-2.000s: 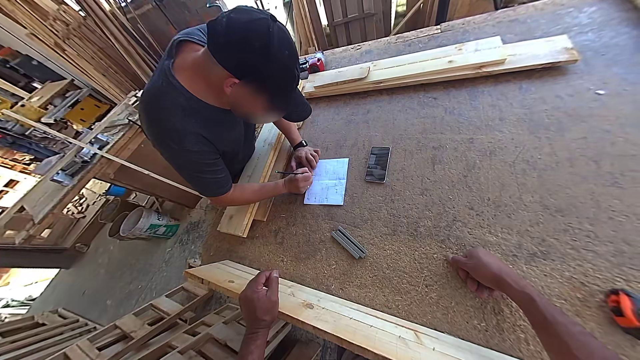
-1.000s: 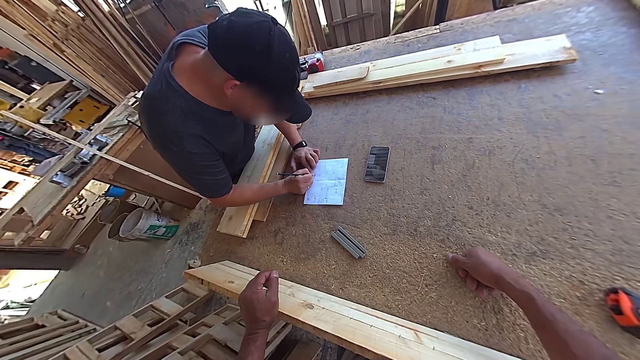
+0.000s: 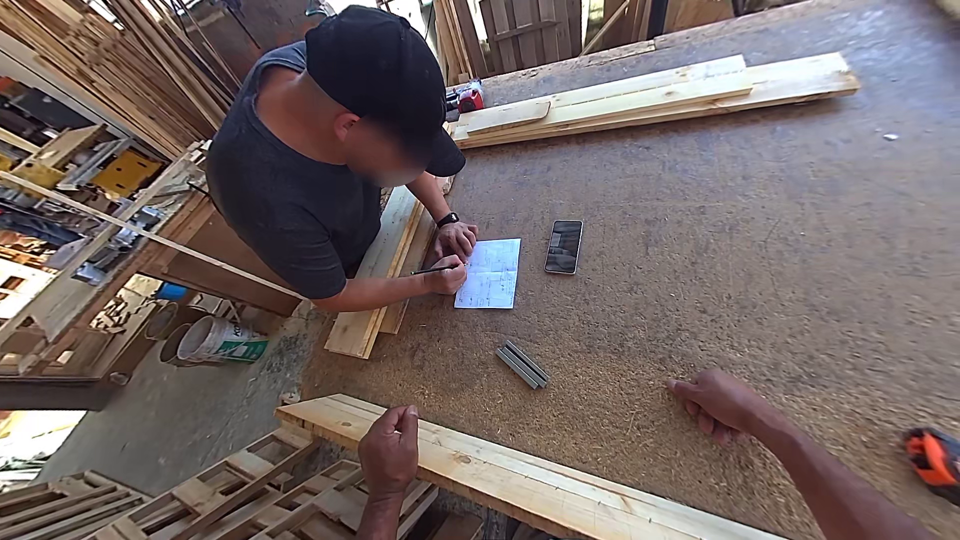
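My left hand (image 3: 390,448) is closed in a loose fist over the pine boards (image 3: 480,465) along the near table edge; nothing shows in it. On the dusty tabletop rests my right hand (image 3: 716,405), fingers curled under, no object visible in it. Between the hands and a co-worker lie several short grey metal strips (image 3: 523,364). The co-worker in a black cap leans over a sheet of paper (image 3: 489,274) with a pen (image 3: 433,270) in one hand, the other hand at the paper's edge. A smartphone (image 3: 564,247) lies beside the sheet.
An orange and black tape measure (image 3: 932,459) sits at the right edge. More pine boards (image 3: 652,97) lie along the far side, by a red tool (image 3: 470,97). Other boards (image 3: 375,277) are under the co-worker's arm. Wooden pallets (image 3: 247,487) and a white bucket (image 3: 217,341) stand below the table.
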